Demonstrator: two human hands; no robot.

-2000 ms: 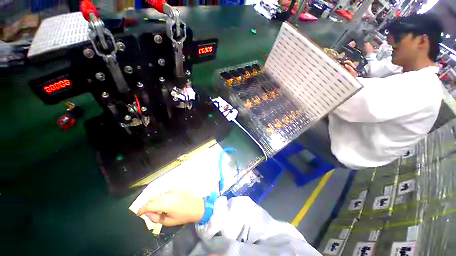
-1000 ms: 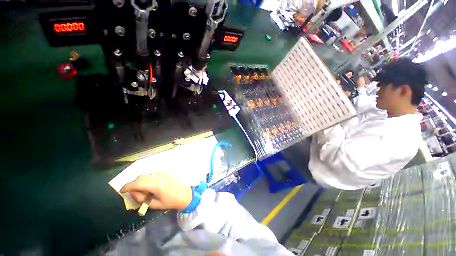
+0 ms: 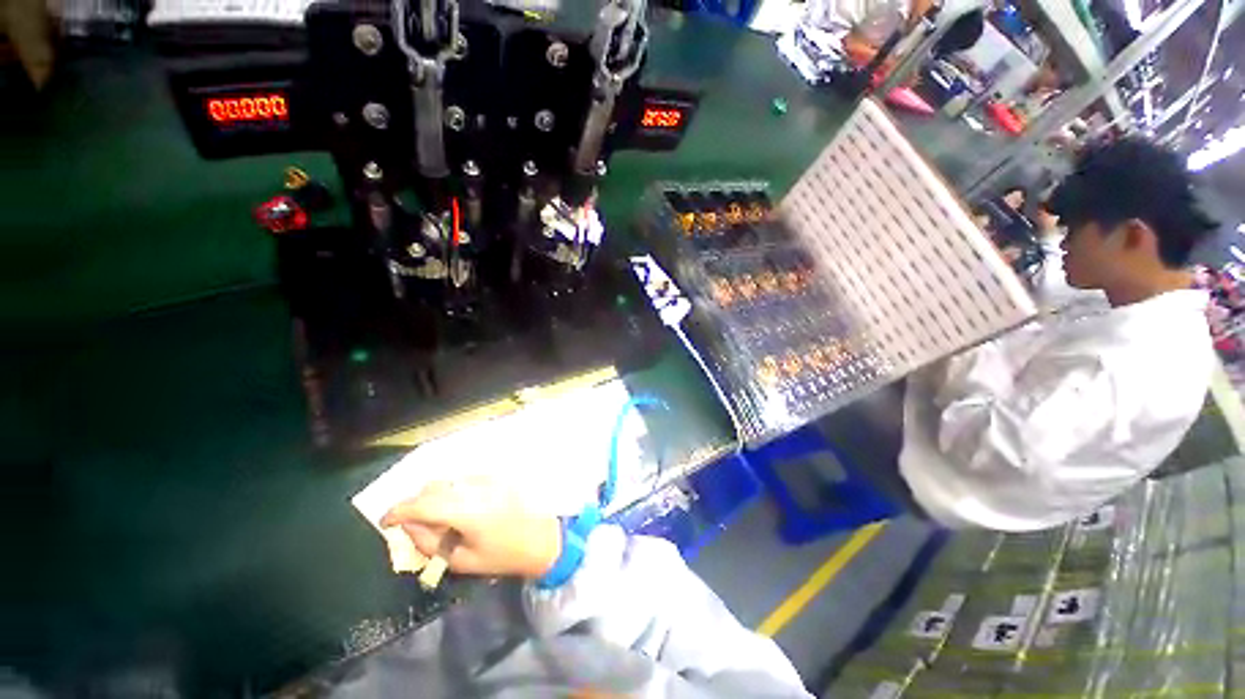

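Note:
My right hand (image 3: 481, 527), with a bright blue strap (image 3: 574, 546) at the wrist, lies at the bench's front edge over white sheets (image 3: 526, 458). Its fingers are bent together. Small cream pieces (image 3: 434, 569) show at the fingertips; whether they are held or worn on the fingers I cannot tell. The sheets lie before the yellowish front edge of a black fixture (image 3: 464, 348). My left hand is not in view.
Metal clamps (image 3: 427, 82) and red-digit counters (image 3: 249, 109) stand on the fixture. A red part (image 3: 281, 213) lies left. At right are a clear tray (image 3: 765, 294) of orange-black parts, an upright perforated sheet (image 3: 908, 232) and a person in white (image 3: 1051, 396).
The camera view has shifted, so the fixture and tray sit elsewhere in the picture. My right hand stays by the sheets' near left corner.

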